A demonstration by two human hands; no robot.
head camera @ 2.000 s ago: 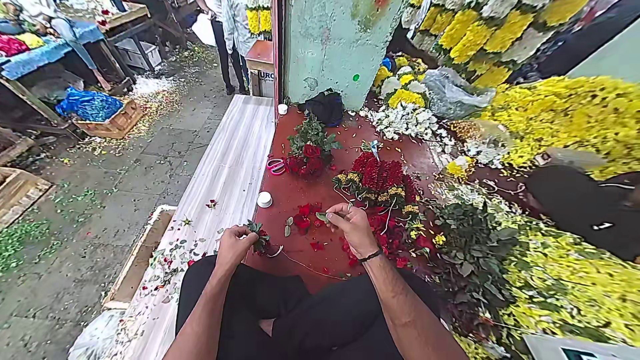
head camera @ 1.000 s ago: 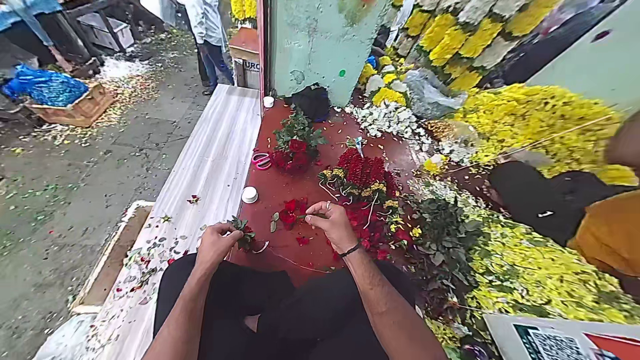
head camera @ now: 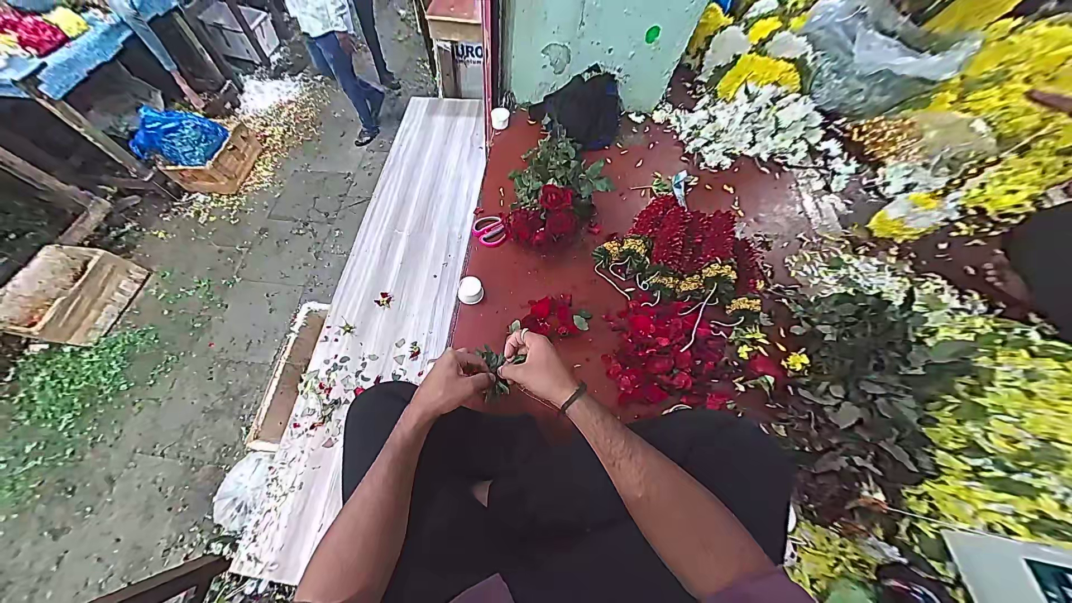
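Note:
My left hand (head camera: pixel 456 381) is closed on a small bunch of green leaves (head camera: pixel 494 368) above the red floor near my lap. Against the same bunch, my right hand (head camera: pixel 536 364) pinches with thumb and forefinger; a thin thread runs by it. Just beyond lie loose red petals (head camera: pixel 548 314). Farther off are a bunch of red roses (head camera: pixel 554 219) with green stems, pink-handled scissors (head camera: pixel 489 230) and a white thread spool (head camera: pixel 471 291). To the right sit red flower garlands (head camera: pixel 691 239) with yellow blooms and white strings, above a heap of red petals (head camera: pixel 666 352).
A white wood-grain board (head camera: pixel 410 218) runs along my left, with leaf scraps on it. Dark leafy stems (head camera: pixel 854 394) and yellow flowers (head camera: pixel 997 419) are heaped at right. A black bag (head camera: pixel 586 109) rests by the green wall. A person (head camera: pixel 343 59) stands beyond; another is partly visible at right.
My right hand has moved left to meet my left hand at the green leaves; the two were apart before. The person at the right edge is now less in view.

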